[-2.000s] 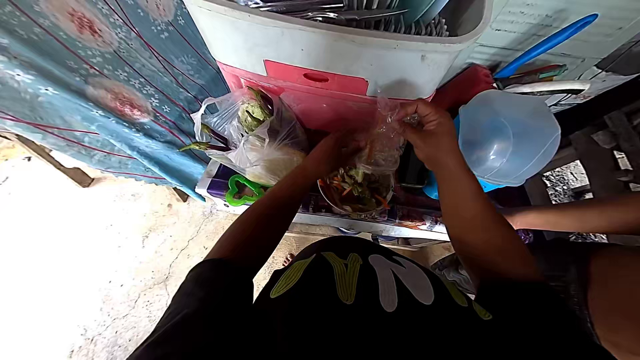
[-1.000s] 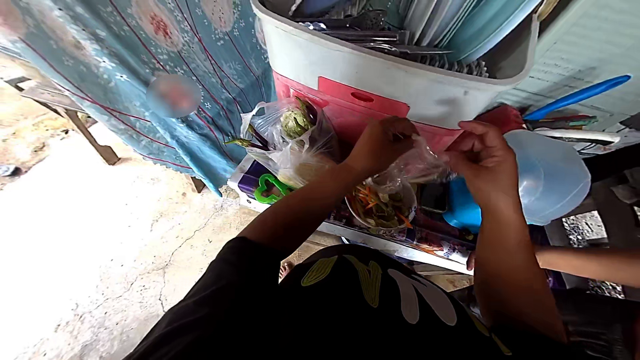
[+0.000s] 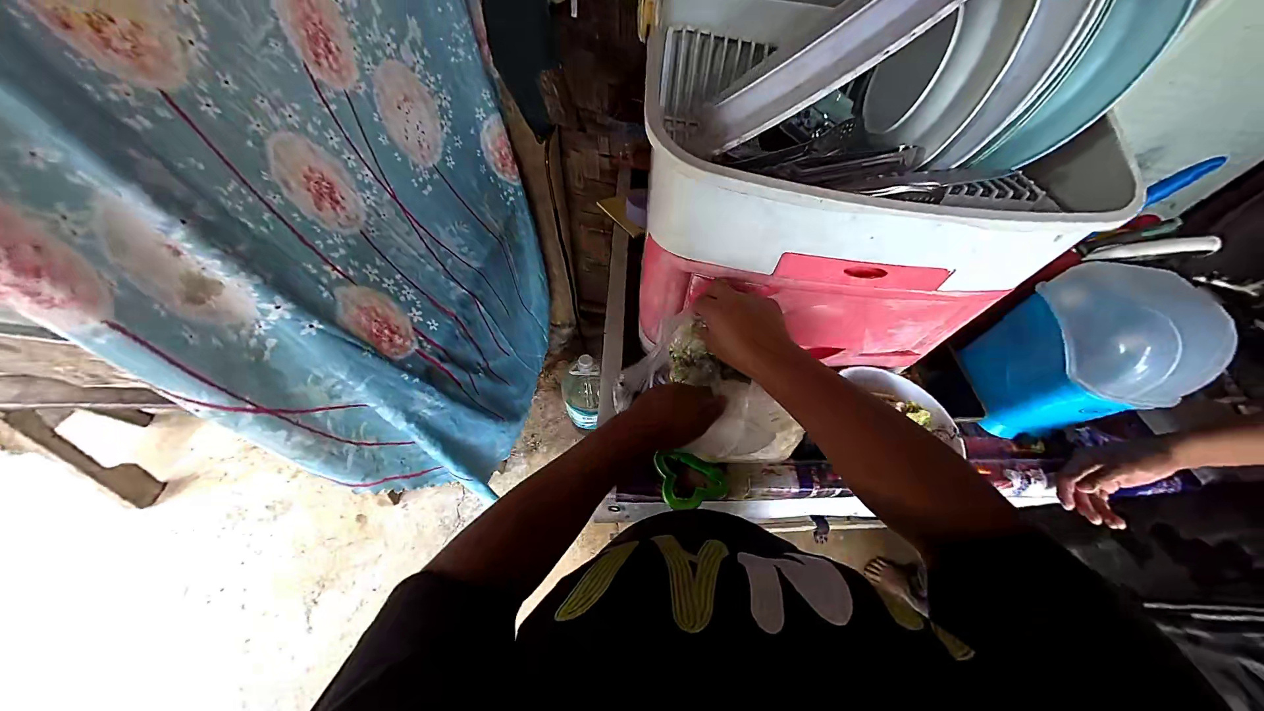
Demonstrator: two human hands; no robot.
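Observation:
A clear plastic bag (image 3: 647, 373) with a pale green vegetable (image 3: 692, 355) in it lies against the pink front of a dish rack cabinet. My left hand (image 3: 679, 413) is at the bag's near side, its fingers hidden. Over the bag's far side is my right hand (image 3: 739, 321), fingers bent down at the plastic; the grip is not clear. A white bowl (image 3: 904, 395) of cut vegetables stands to the right, partly behind my right forearm. Just below the bag is a green heart-shaped plastic frame (image 3: 689, 480).
The dish rack cabinet (image 3: 721, 217) holds plates and cutlery. A blue pitcher (image 3: 1037, 365) and a translucent tub (image 3: 1150, 336) stand at right, near another person's hand (image 3: 1106, 479). A floral curtain (image 3: 326, 247) hangs at left; a plastic bottle (image 3: 582, 393) stands beyond the bench.
Both my hands have moved left from above the bowl to the bag with the pale green vegetable. The clear plastic they held up is no longer seen there. The view has shifted.

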